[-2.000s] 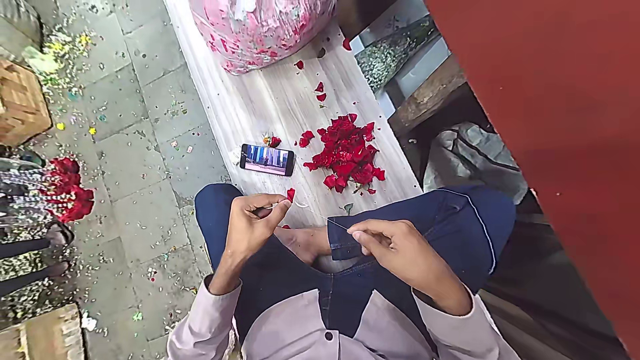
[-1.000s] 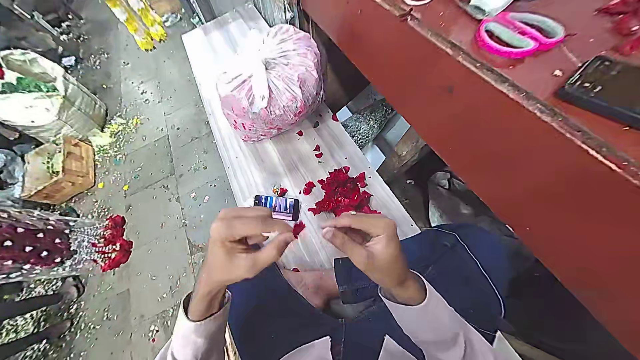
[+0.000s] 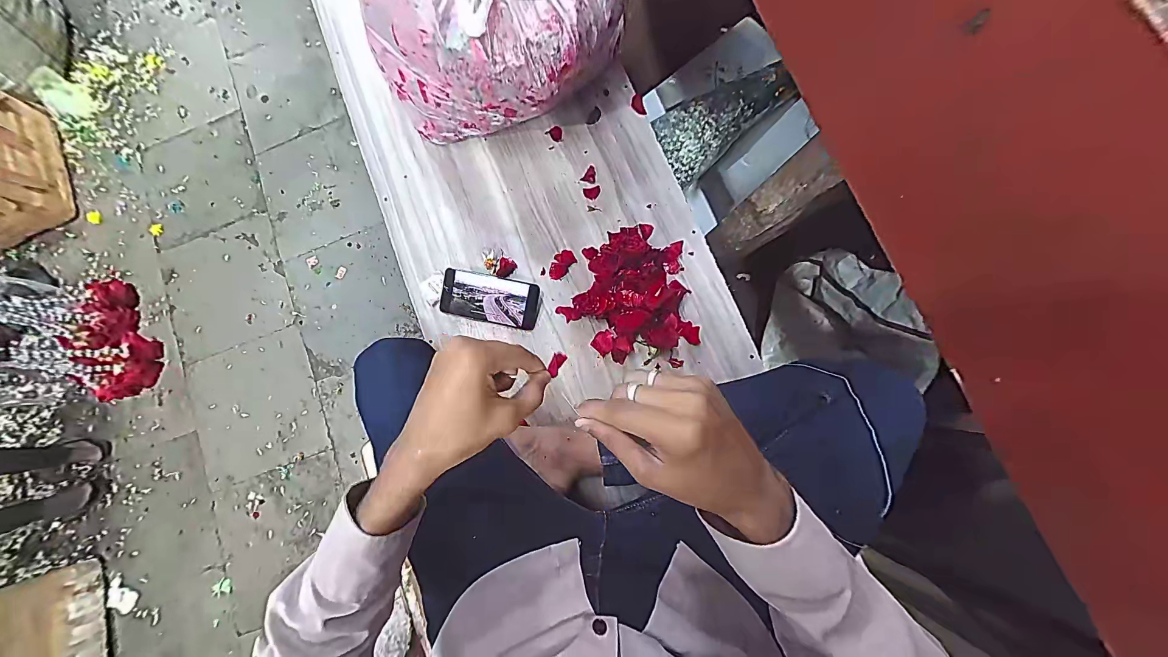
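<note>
My left hand pinches a thin thread or needle, too fine to tell which, with a small red petal at its fingertips. To its right, my right hand, with rings on its fingers, has thumb and forefinger pinched on what looks like the same fine strand. Both hands are above my crossed legs, a short gap apart. Just beyond them a heap of red rose petals lies on the pale wood-grain bench. A smartphone with a lit screen lies left of the heap.
A clear plastic bag of pink and red petals stands at the bench's far end. A red tabletop rises on the right. On the left, the littered paved floor has red rose bunches, wooden crates and a person's feet.
The view has tilted up and back down. My hands were close together in front of the phone a second ago; now they are lower, over my lap.
</note>
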